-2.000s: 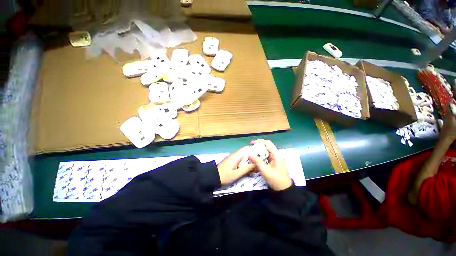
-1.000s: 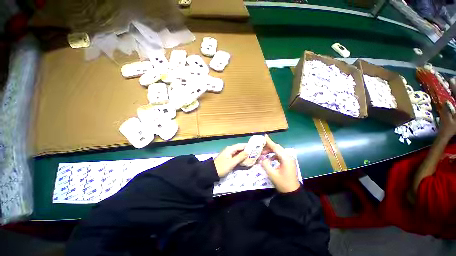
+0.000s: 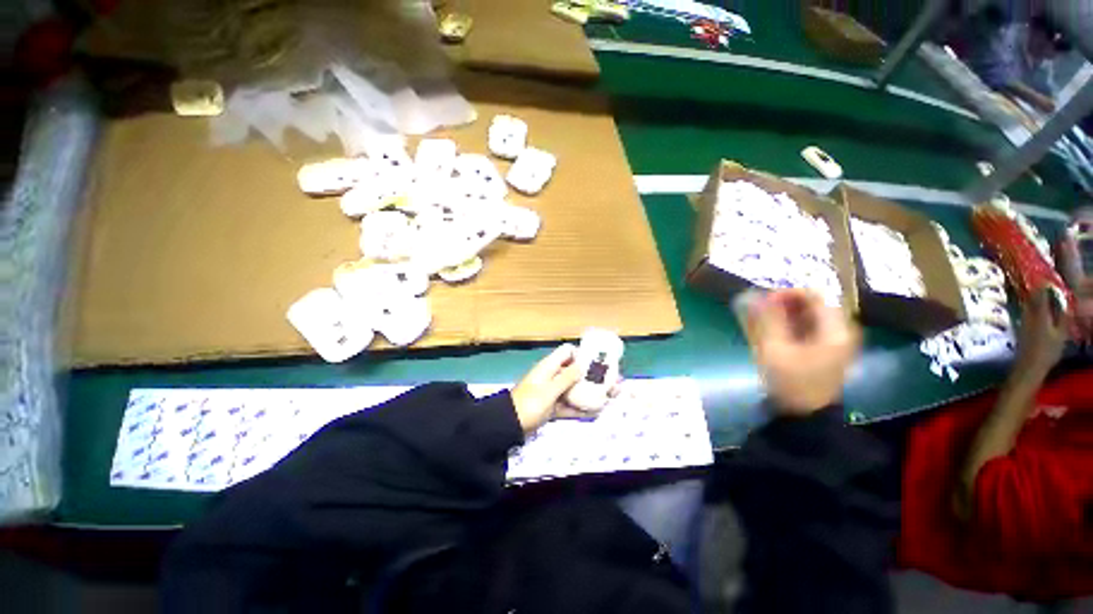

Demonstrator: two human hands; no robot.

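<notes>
My left hand (image 3: 550,387) holds a white plastic housing (image 3: 595,369) with a dark window facing up, above the right part of the sticker sheet (image 3: 240,434). My right hand (image 3: 805,345) is blurred, raised at the near side of the nearer cardboard box (image 3: 699,260). Its fingertips seem drawn together; I cannot tell whether they hold anything. White-and-blue pieces (image 3: 767,244) fill that box. The sticker sheet, with repeated blue print, lies along the table edge, partly hidden by my left sleeve.
A pile of housings (image 3: 441,228) lies on the cardboard sheet (image 3: 180,264), with translucent packing sheets (image 3: 360,106) behind. A second box (image 3: 935,314) stands at right. A person in red sleeves reaches towards red parts (image 3: 1016,250) at far right. A clear plastic bag (image 3: 36,312) lies at left.
My right hand has left the housing and moved right to the nearer box. My left hand still holds the housing, now with its dark window showing. The view has shifted slightly.
</notes>
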